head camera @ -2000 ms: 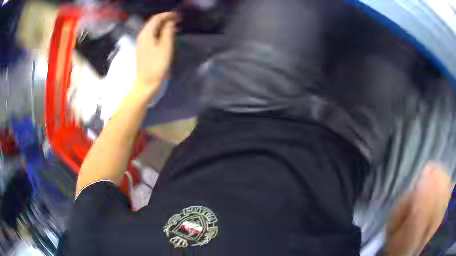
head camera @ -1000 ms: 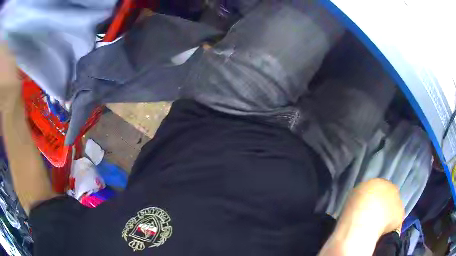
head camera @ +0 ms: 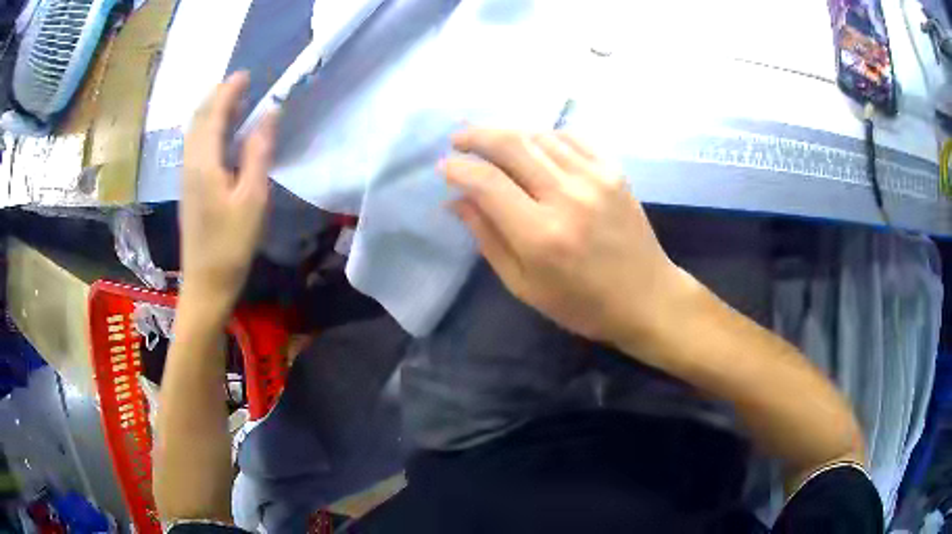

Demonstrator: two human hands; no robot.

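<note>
A light grey fabric piece [head camera: 418, 224] lies over the front edge of the white sewing table [head camera: 720, 83] and hangs down toward the lap. Its upper part is lost in glare. My right hand [head camera: 564, 224] is over the cloth with fingertips bent onto it, pinching it. My left hand [head camera: 224, 193] is at the table's front edge, left of the cloth, with thumb and fingers apart. A darker grey piece [head camera: 274, 47] lies on the table beyond my left hand.
A phone [head camera: 864, 52] with a black cable [head camera: 875, 156] lies at the right. A ribbed fan-like object [head camera: 57, 52] is far left. A red plastic basket [head camera: 117, 375] stands lower left. Grey cloth [head camera: 866, 313] hangs at right, and dark grey cloth [head camera: 334, 396] lies by the lap.
The view has swung from the lap up to the tabletop. Both hands are now at the table's front edge, the right one on light grey cloth; before, it was low at the right.
</note>
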